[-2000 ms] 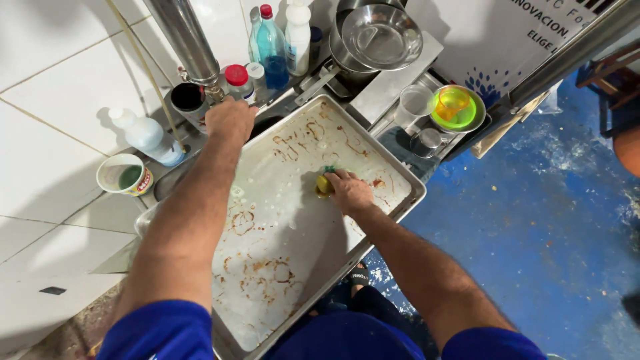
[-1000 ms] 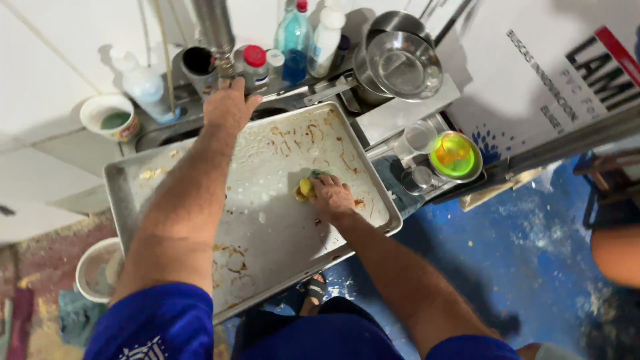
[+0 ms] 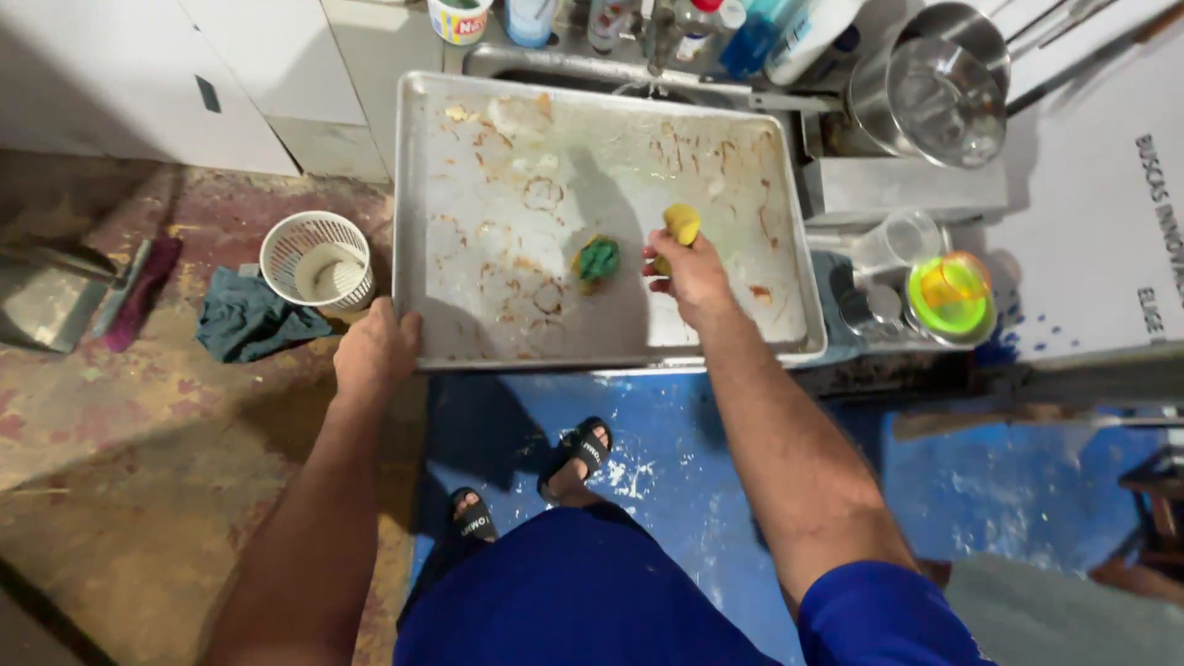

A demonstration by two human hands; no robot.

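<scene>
A large metal baking tray (image 3: pixel 518 231) with brown stains and wet patches lies across the sink. My left hand (image 3: pixel 377 347) grips its near left corner. Above the right half of the tray, my right hand (image 3: pixel 686 270) holds a yellow sponge (image 3: pixel 682 224) between thumb and fingers. A green scouring pad (image 3: pixel 598 261) with yellowish edges lies on the tray to the left of that hand. Behind the tray, water runs from the faucet (image 3: pixel 659 42) into the sink (image 3: pixel 518 63).
Bottles (image 3: pixel 754 42) and a plastic tub (image 3: pixel 460 20) line the back. Steel pots (image 3: pixel 948 102) and a green bowl (image 3: pixel 950 294) stand at the right. On the floor at left are a white basket (image 3: pixel 317 261), a dark cloth (image 3: pixel 250 314) and a dustpan (image 3: pixel 55 301).
My left hand has gone from the faucet area to the tray's near left corner. The green pad now lies apart from my right hand, which holds the yellow sponge. The view has shifted strongly.
</scene>
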